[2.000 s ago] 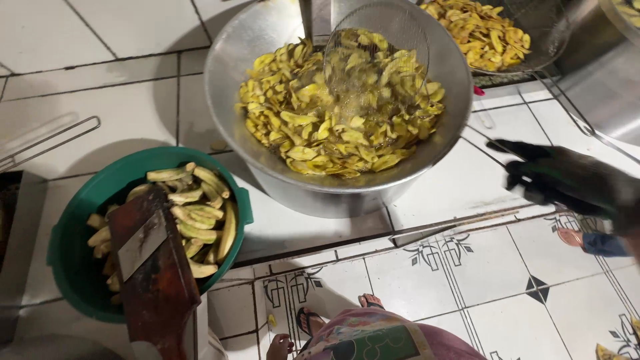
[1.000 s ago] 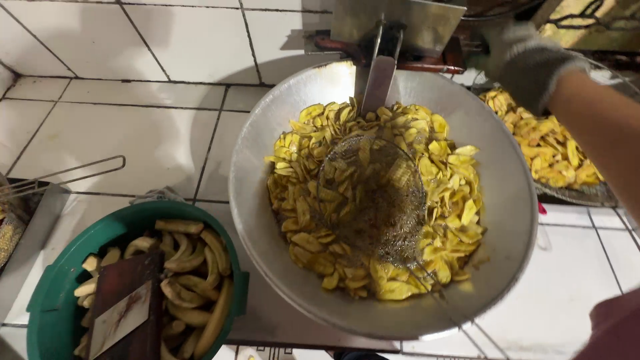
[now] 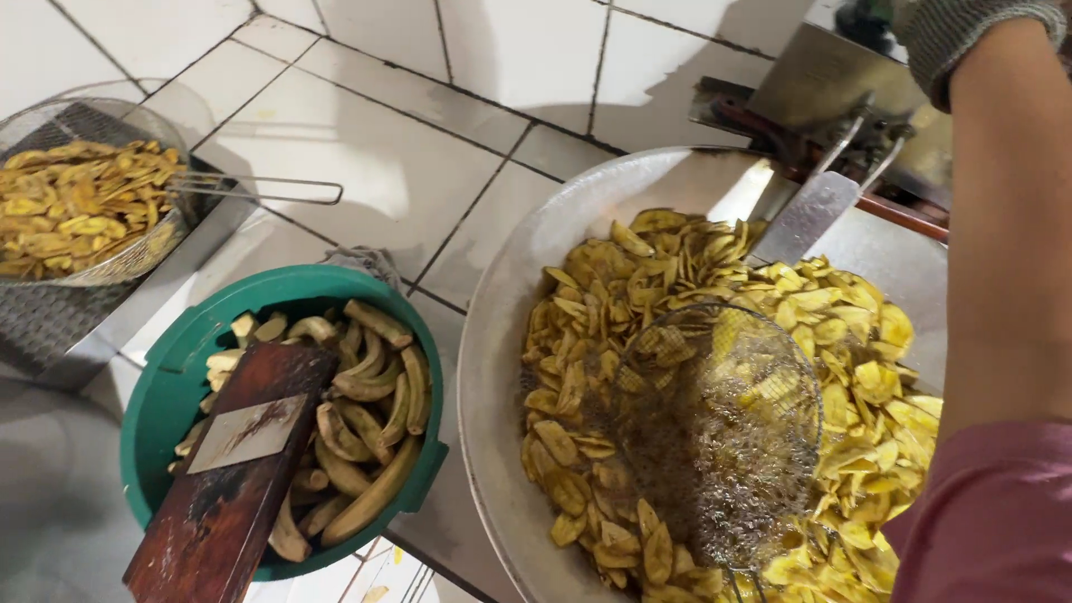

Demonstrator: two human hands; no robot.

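Near the top right corner is my right hand (image 3: 976,42) in a grey knitted glove with dark fingers, partly cut off, beside a metal plate (image 3: 816,92) with a reddish-brown wooden edge. What it grips cannot be made out. My left hand is out of view. Below, a wide metal pan (image 3: 494,335) holds yellow plantain or banana slices (image 3: 569,377) in bubbling oil. A round wire skimmer (image 3: 720,419) lies in the oil. A flat metal piece with two rods (image 3: 808,218) leans into the pan's far side.
Left of the pan, a green plastic tub (image 3: 151,402) holds peeled plantains or bananas (image 3: 368,477) under a wooden slicer board with a metal blade (image 3: 226,486). Farther left, a wire basket (image 3: 167,239) of fried slices rests on a metal tray. A grey cloth (image 3: 364,261) lies behind the tub.
My right hand has moved from beside the pan's right side to the metal plate beyond its far rim. The view has turned left, bringing in the wire basket on the left.
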